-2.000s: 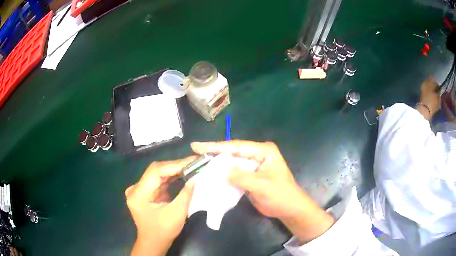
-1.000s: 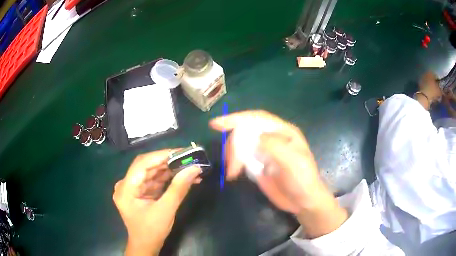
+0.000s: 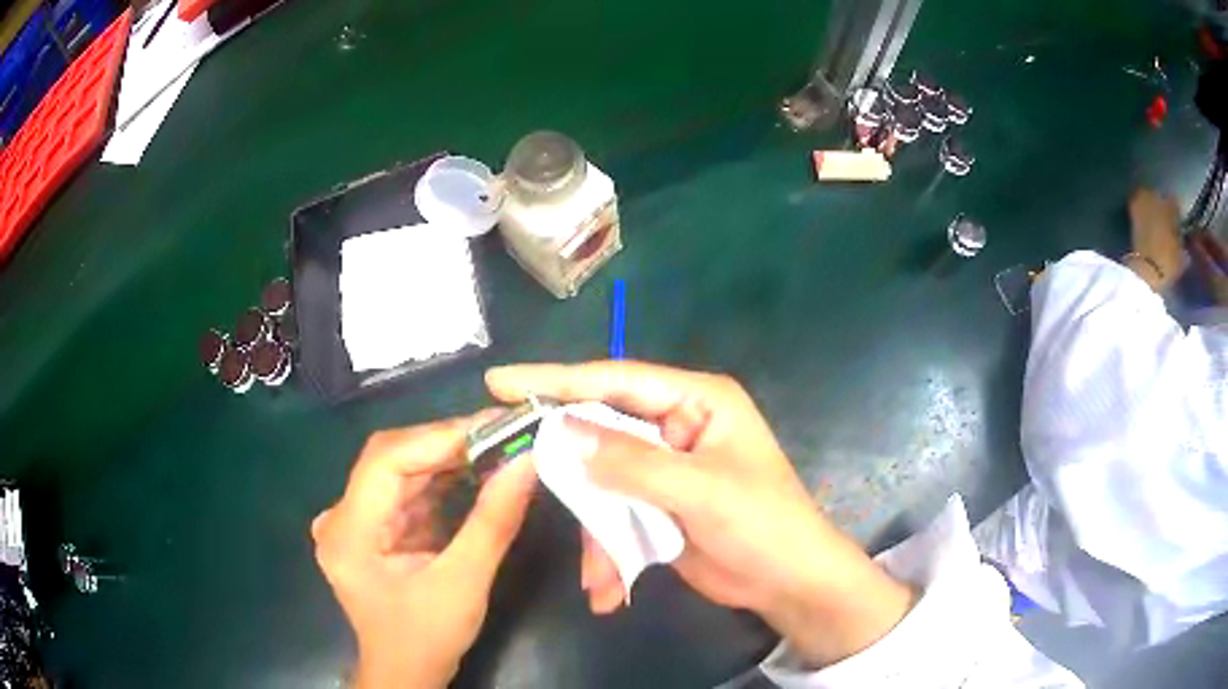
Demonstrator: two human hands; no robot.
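Observation:
My left hand [image 3: 424,525] holds a small watch case [image 3: 506,439] between thumb and fingers; a green lit patch shows on its dark face. My right hand [image 3: 714,498] holds a white wipe [image 3: 613,518] bunched under its thumb, with a loose corner hanging down. The wipe and right fingertips touch the right end of the watch and hide that part of it. A blue stick [image 3: 620,319] lies on the bench just beyond my right hand, its near end hidden by the hand.
Black tray [image 3: 317,303] with white wipes, clear lid [image 3: 458,195] and cream bottle [image 3: 563,222] stand ahead. Round dark-topped parts [image 3: 252,343] are left of the tray, others [image 3: 916,108] by the metal upright [image 3: 875,47]. A small block [image 3: 851,166] lies nearby. A person's white sleeve [image 3: 1118,431] is at right.
A second ago my right hand was blurred and apart from the watch; now it is back against it with the wipe spread. The watch has tilted and its face is partly covered.

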